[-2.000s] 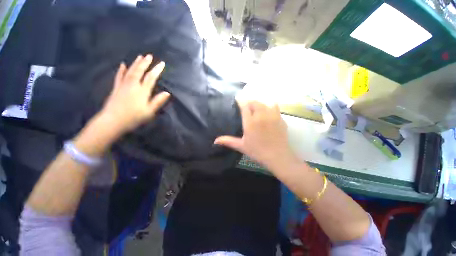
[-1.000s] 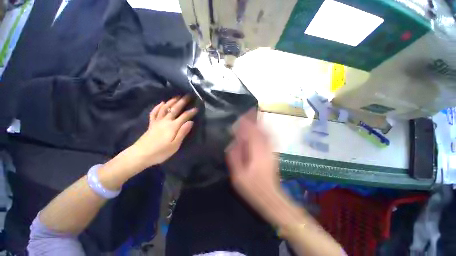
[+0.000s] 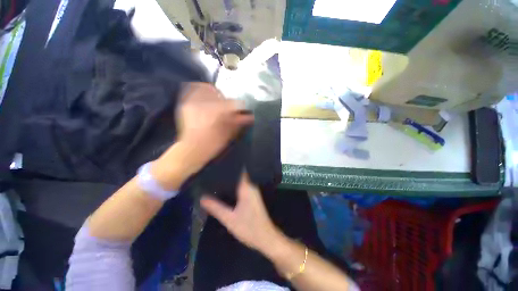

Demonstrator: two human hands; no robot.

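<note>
A black garment panel [image 3: 130, 108] spreads over the left side and under the needle area of the cream sewing machine [image 3: 454, 62]. My left hand [image 3: 207, 122] is blurred, with curled fingers over the cloth just below the presser foot [image 3: 232, 59]; whether it pinches the cloth cannot be told. My right hand [image 3: 244, 216] is lower, at the cloth's near edge, with thumb and fingers spread apart. Bright glare covers the cloth beside the needle.
Thread snips [image 3: 423, 134] and pale fabric scraps [image 3: 354, 116] lie on the white table right of the needle. A black oblong object [image 3: 486, 146] is at the table's right end. A red basket [image 3: 397, 238] stands below the green table edge [image 3: 386, 181]. Grey cloth [image 3: 10, 244] shows lower left.
My left hand has moved right and up towards the needle. My right hand has dropped down and left, and its fingers are spread. The machine appears further left in view.
</note>
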